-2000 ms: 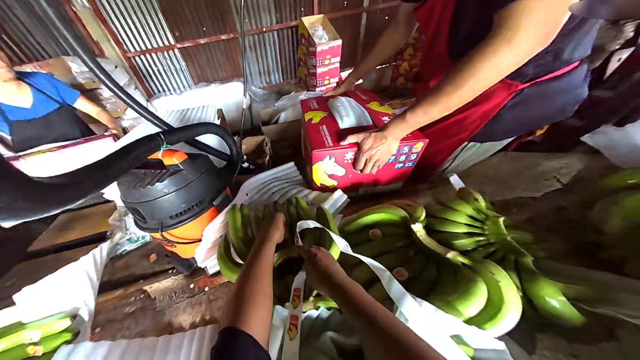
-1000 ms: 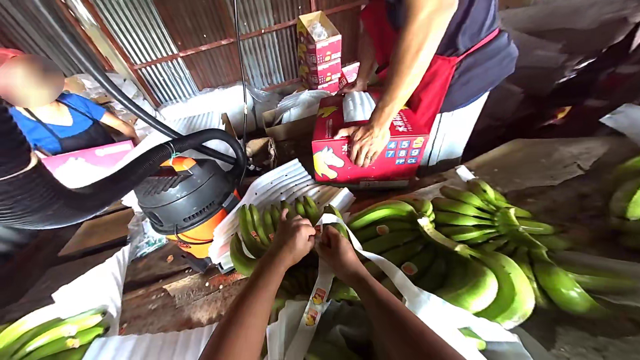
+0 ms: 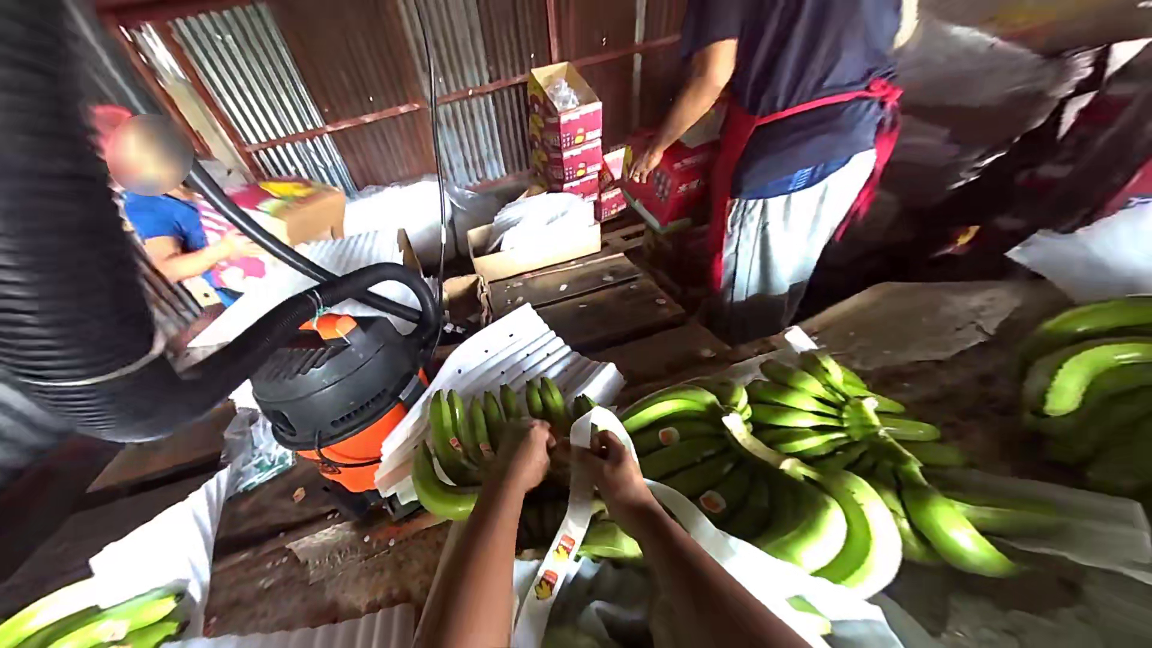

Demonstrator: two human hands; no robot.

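My left hand (image 3: pixel 525 453) touches the near side of a green banana bunch (image 3: pixel 466 430) at the middle of the view; its fingertips are partly hidden. Beside it, my right hand (image 3: pixel 610 468) has its fingers closed on a white strip of sticker backing (image 3: pixel 560 551), which bears red and yellow stickers and loops down between my forearms. Small round stickers show on some bananas. More green banana bunches (image 3: pixel 751 468) lie to the right of my right hand, with white foam sheet under and around them.
A black and orange canister vacuum (image 3: pixel 346 396) with a thick black hose stands at left. White foam sheets (image 3: pixel 513 360) lie behind the bananas. A co-worker in a red apron (image 3: pixel 792 171) stands behind, near stacked red cartons (image 3: pixel 567 135); another person sits or stands at far left.
The co-worker in the red apron has moved back with a red carton, away from the bananas. My hands were close together one second ago and are now slightly apart.
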